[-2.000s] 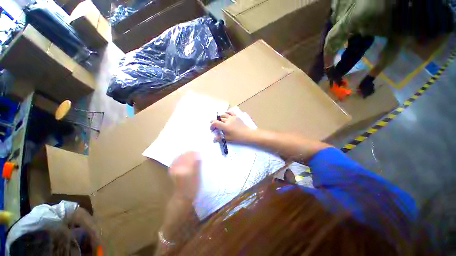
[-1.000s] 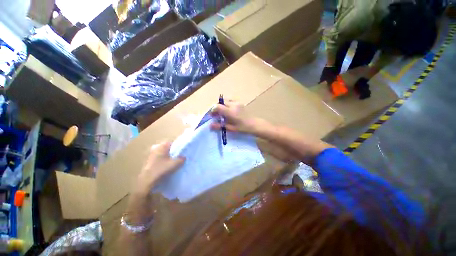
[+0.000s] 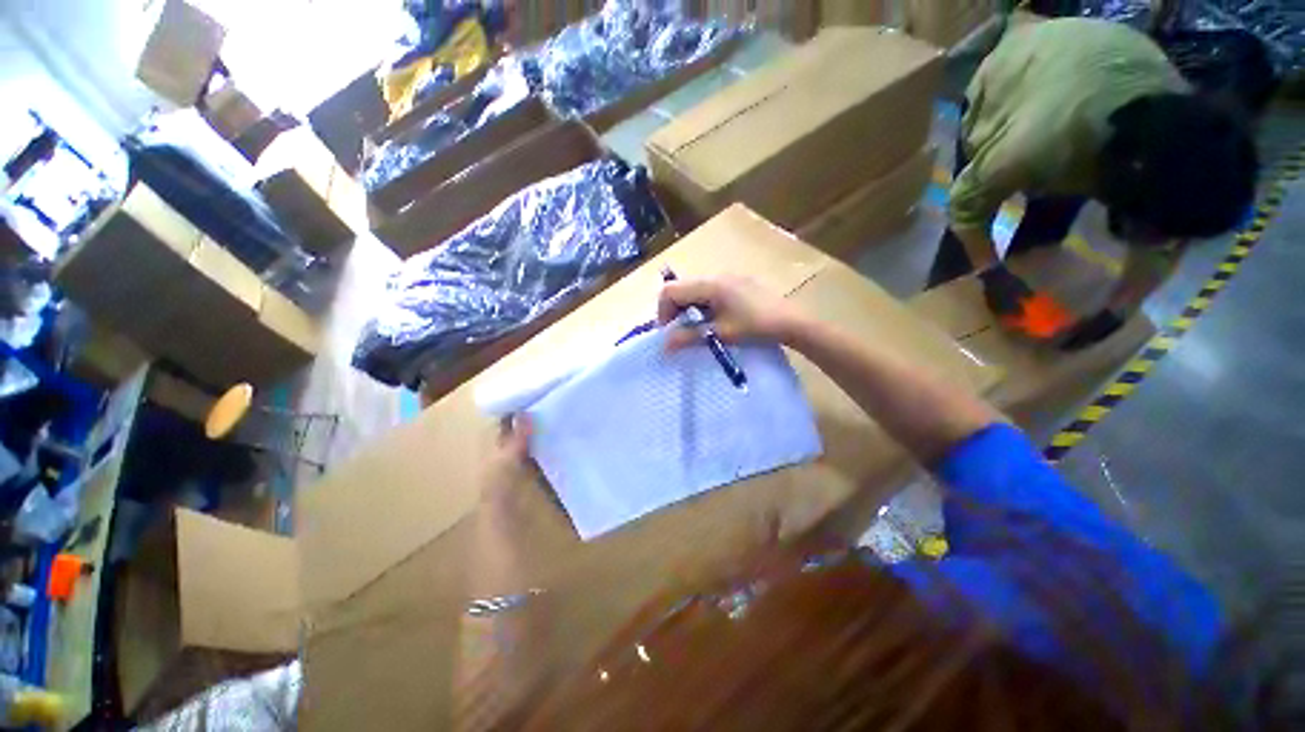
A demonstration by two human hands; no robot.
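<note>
White paper sheets with faint printed rows are held up over a large closed brown carton with a centre seam. My left hand grips the sheets at their left edge; it is blurred and partly behind the paper. My right hand is at the top edge of the sheets and holds a dark pen, which points down across the paper. Whether my right fingers also pinch the paper is hard to tell.
Dark goods in shiny plastic lie beyond the carton. Closed cartons stand behind. At the right a bending person in dark gloves handles an orange tape dispenser on a low carton. A round-topped stool stands left. Striped floor tape runs right.
The sheets lay flat on the carton, then were lifted and folded over; now they are spread between my hands. The pen has tilted. The view has shifted and shows more of the other person.
</note>
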